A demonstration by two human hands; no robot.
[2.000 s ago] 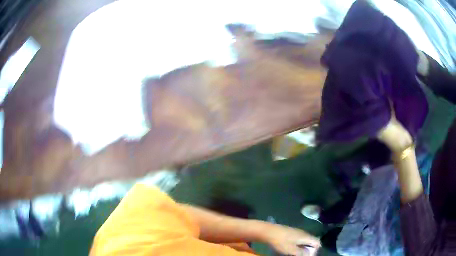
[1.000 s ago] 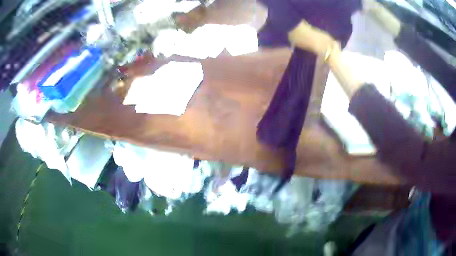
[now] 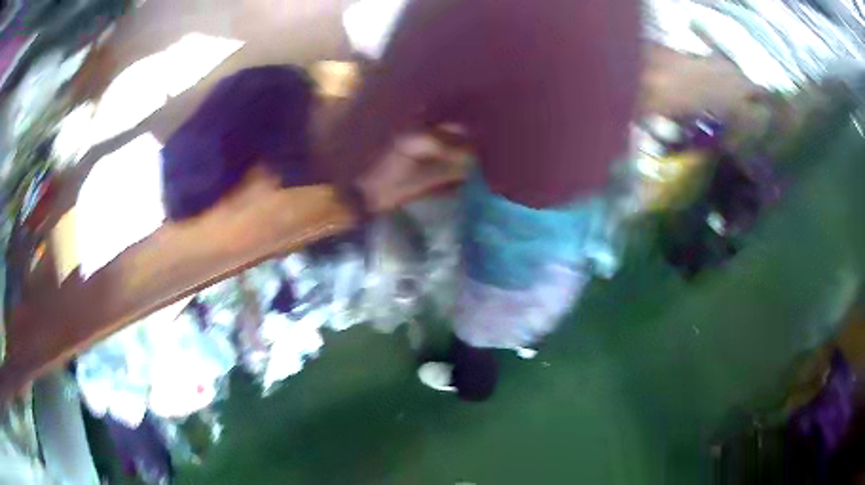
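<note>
Neither of my hands can be made out in the blurred frame. A dark purple cloth (image 3: 232,137) lies in a heap on the brown table (image 3: 223,237), left of centre. White sheets or fabric pieces (image 3: 119,199) lie to its left, and another white piece (image 3: 166,71) is behind. Whether they are paper or cloth is too blurred to tell.
A person in a maroon top (image 3: 541,104) and turquoise and pale lower clothes stands at the table's right side. White and grey scraps (image 3: 190,369) are under the table edge. The floor (image 3: 607,379) is green. Dark and yellow items (image 3: 711,199) are at right.
The view has swung right and down. The purple cloth, earlier held up by a person's dark-sleeved arm, now shows on the table at left. The person's maroon back now fills the top centre.
</note>
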